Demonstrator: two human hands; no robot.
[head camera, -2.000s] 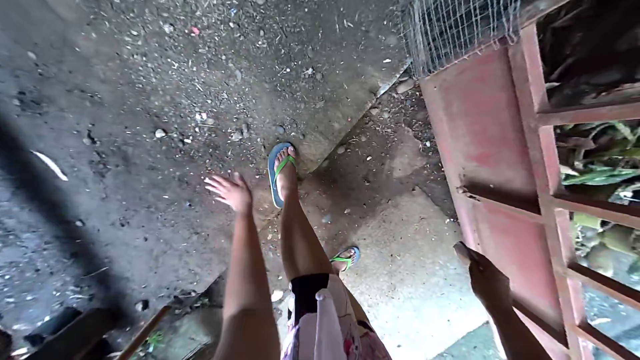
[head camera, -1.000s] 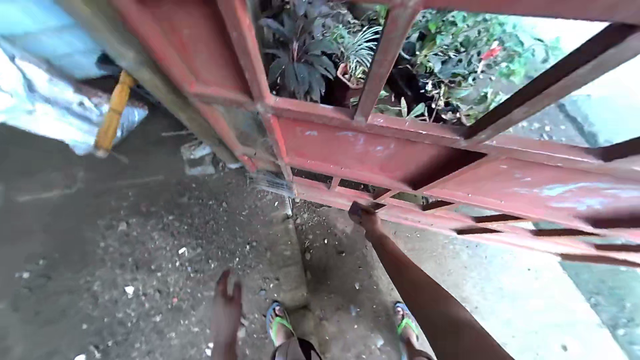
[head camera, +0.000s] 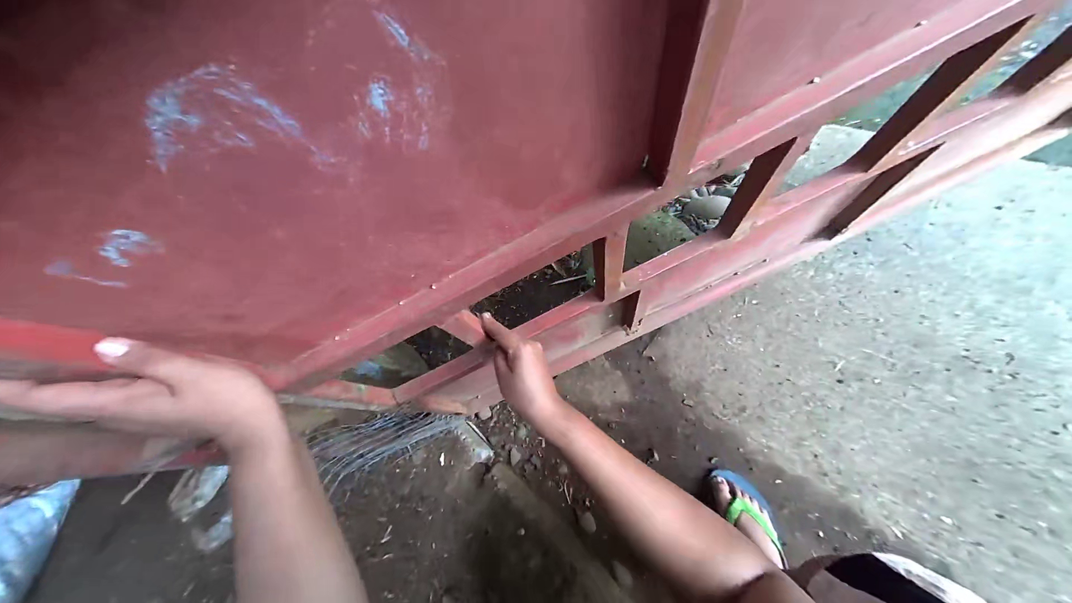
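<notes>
A red metal gate (head camera: 502, 109) with flat panels, bars and pale blue smudges fills the upper part of the head view. My left hand (head camera: 184, 389) lies against the gate's edge at the lower left, its thumb raised on the panel and its fingers stretched to the left. Near the gate's low corner, my right hand (head camera: 523, 368) is closed around a bar of the lower frame, thumb pointing up. Part of the right fingers is hidden behind my hand and the bar.
Wire mesh (head camera: 385, 440) hangs under the gate's corner. Clear plastic (head camera: 199, 494) and a blue-white sack (head camera: 33, 528) lie at the lower left. Below are dirt ground, a concrete slab (head camera: 904, 360) and my foot in a blue flip-flop (head camera: 749, 507). Stones show through the bars.
My left hand, held over the ground in both earlier frames, is now on the gate. My right hand stays at the gate's frame. The view has swung strongly and is closer to the gate.
</notes>
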